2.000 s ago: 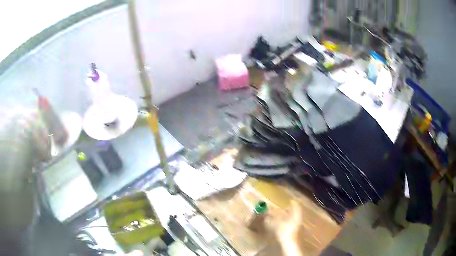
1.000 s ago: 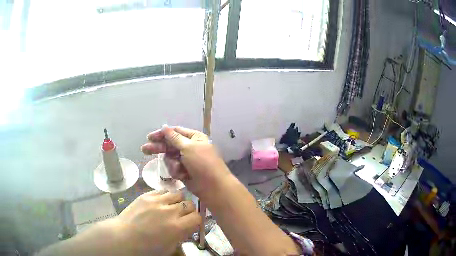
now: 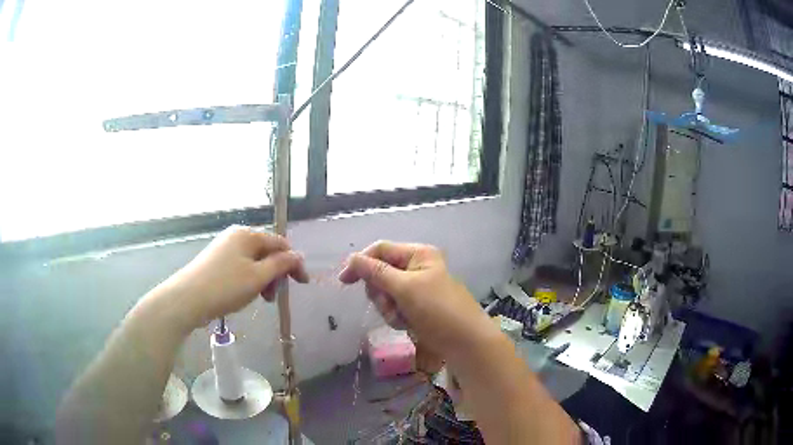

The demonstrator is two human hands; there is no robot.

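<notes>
My left hand (image 3: 248, 265) is raised in front of the window wall, its thumb and fingertips pinched together beside the thread stand pole (image 3: 283, 200). My right hand (image 3: 404, 278) is raised just right of the pole, also pinching. A faint sewing thread (image 3: 323, 277) spans the small gap between the fingertips, and a thin strand hangs below my right hand. The thread's ends are too fine to make out. The white thread cone (image 3: 228, 369) with a purple tip stands upright on a round white tray (image 3: 252, 395) below my left hand.
A metal arm (image 3: 191, 117) juts left from the pole top. A pink box (image 3: 391, 352) sits behind my right forearm. Dark cut pieces (image 3: 448, 426) lie below it. Another white sewing machine (image 3: 639, 326) stands at the right, under a blue fan (image 3: 696, 122).
The view has tilted up, showing more window and the pole's top arm. My hands have moved from over the trays up to either side of the pole, fingertips facing each other.
</notes>
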